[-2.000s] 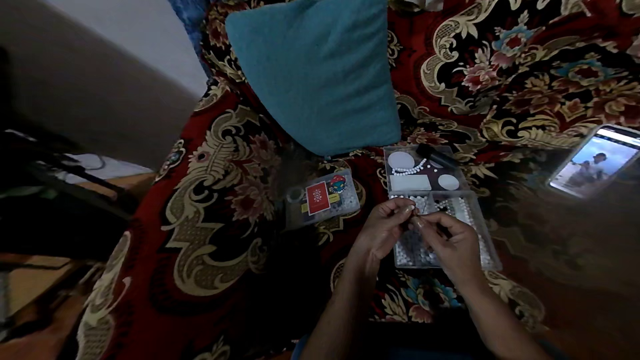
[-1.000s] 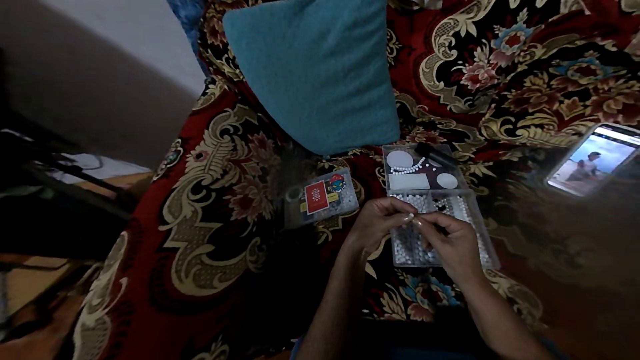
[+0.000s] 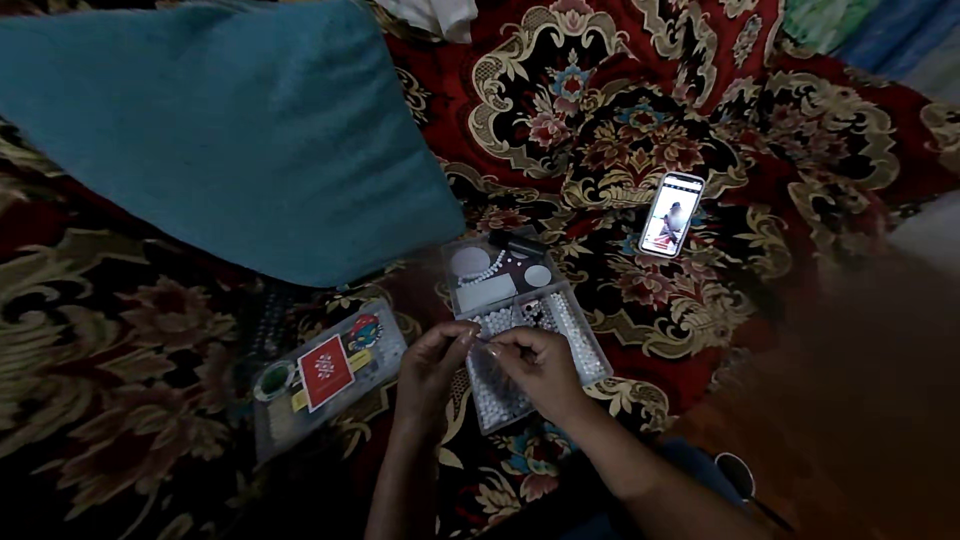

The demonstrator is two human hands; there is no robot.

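My left hand (image 3: pixel 436 355) and my right hand (image 3: pixel 534 363) meet at the fingertips over a clear plastic bead box (image 3: pixel 604 361). Both pinch something tiny between thumb and forefinger, too small to make out. White beads (image 3: pixel 487 401) fill the box's compartments, and a few dark ones lie among them. In its raised or laid-back lid are a string of white beads (image 3: pixel 491 268), a white rectangular piece (image 3: pixel 486 292), round white pieces (image 3: pixel 537 276) and a black object (image 3: pixel 517 244). The thumb and palm of each hand partly cover the box.
Left of my hands, a second clear case (image 3: pixel 390 341) carries a red card (image 3: pixel 326 372) and a green-centred roll (image 3: pixel 274 380). A teal cushion (image 3: pixel 247 142) rests behind on the patterned red-and-black fabric (image 3: pixel 525 127). A lit phone (image 3: pixel 672 214) lies at the right. A round-lensed object (image 3: pixel 735 475) is at lower right.
The view has swung strongly to the right. My two hands stay together at the fingertips above the bead box.
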